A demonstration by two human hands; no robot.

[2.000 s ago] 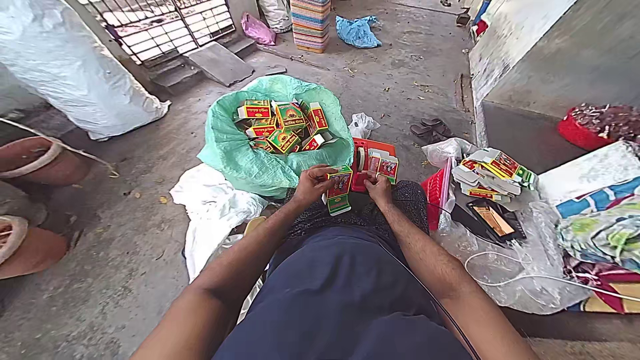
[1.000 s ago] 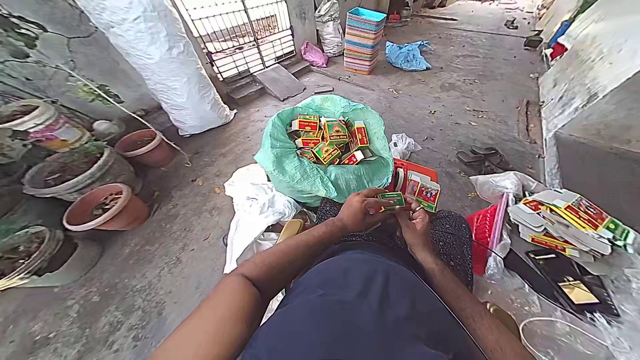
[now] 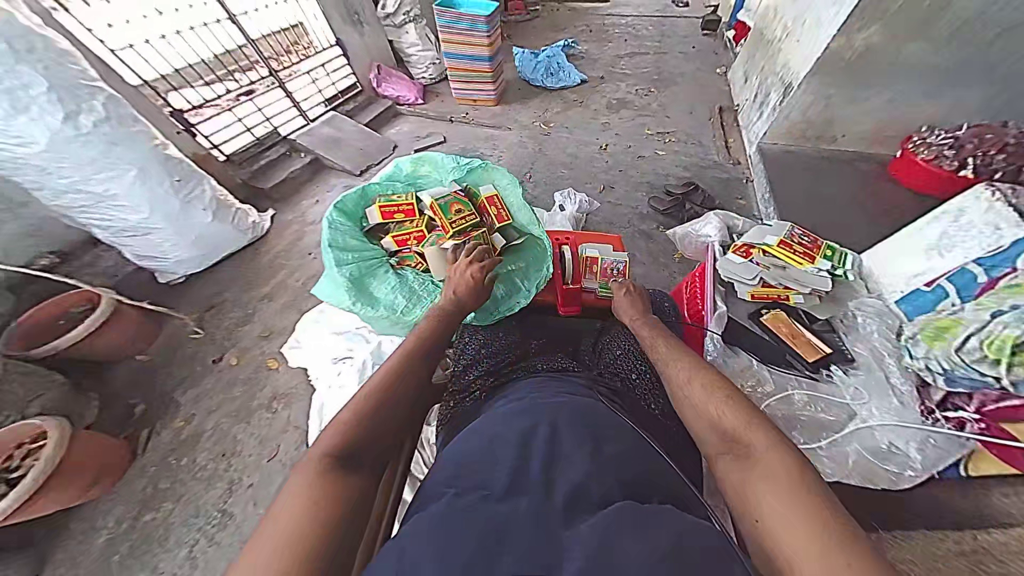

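Note:
My left hand (image 3: pixel 470 276) reaches over the near edge of a green plastic sack (image 3: pixel 344 272) and touches a small box at the front of the pile; whether it grips the box is unclear. Several red, yellow and green cardboard boxes (image 3: pixel 454 212) lie in the sack. My right hand (image 3: pixel 631 302) has its fingertips on the corner of a printed flat carton (image 3: pixel 613 270), which lies on a red tape dispenser (image 3: pixel 567 272) or its base in front of my lap.
Right of my lap, flattened cartons (image 3: pixel 784 260) are stacked near a dark phone-like object (image 3: pixel 802 334) and clear plastic (image 3: pixel 868 416). Sandals (image 3: pixel 682 200) lie ahead. Clay pots (image 3: pixel 80 324) and a large white sack (image 3: pixel 120 144) stand left; stacked plastic baskets (image 3: pixel 470 52) stand farther off.
My hands were together over my lap, handling a small carton. They have since parted: the left has moved forward into the sack, the right to the carton by the red dispenser.

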